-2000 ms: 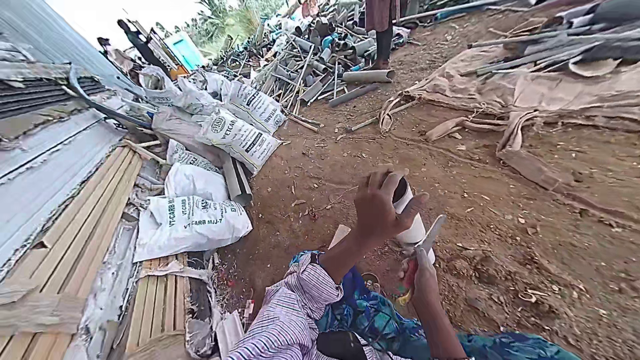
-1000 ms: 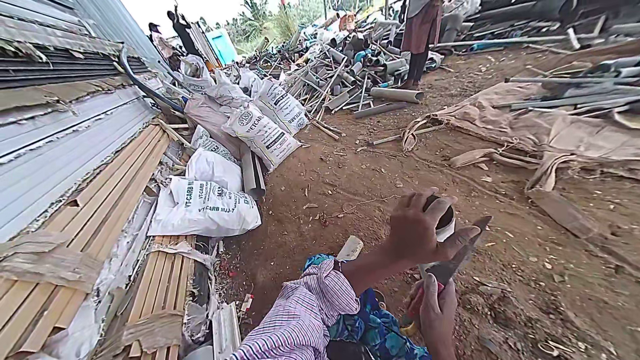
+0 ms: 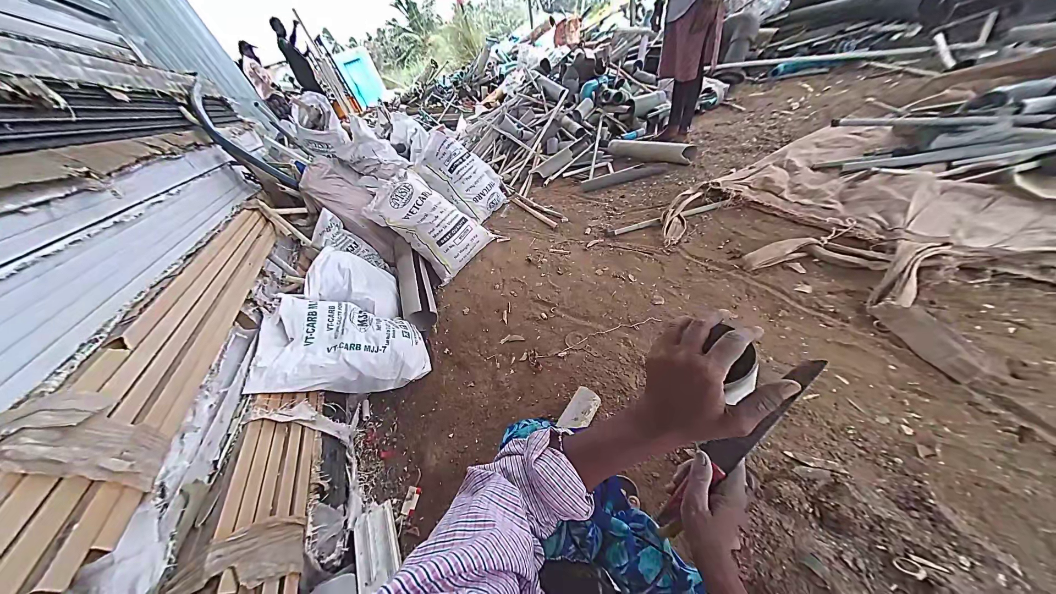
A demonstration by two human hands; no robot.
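Observation:
My left hand [image 3: 697,379] grips a short piece of white plastic pipe [image 3: 742,381] round its upper end, with the dark open mouth facing up between thumb and fingers. Below it, my right hand [image 3: 711,503] is closed on the red handle of a knife [image 3: 763,417]. The broad dark blade slants up to the right, close beside the pipe and my left thumb. The lower part of the pipe is hidden behind my hands and the blade.
White printed sacks [image 3: 338,346] and a grey pipe [image 3: 415,285] lie left. Bundled tan strips [image 3: 165,346] run alongside. A scrap pipe heap [image 3: 569,107], a standing person [image 3: 691,58] and brown sheeting [image 3: 825,177] are farther off. A pale fragment [image 3: 580,408] lies nearby.
The knife blade, upright and farther right of the pipe's top in the oldest frame, now slants close to my left thumb. Both hands keep hold. The view has shifted.

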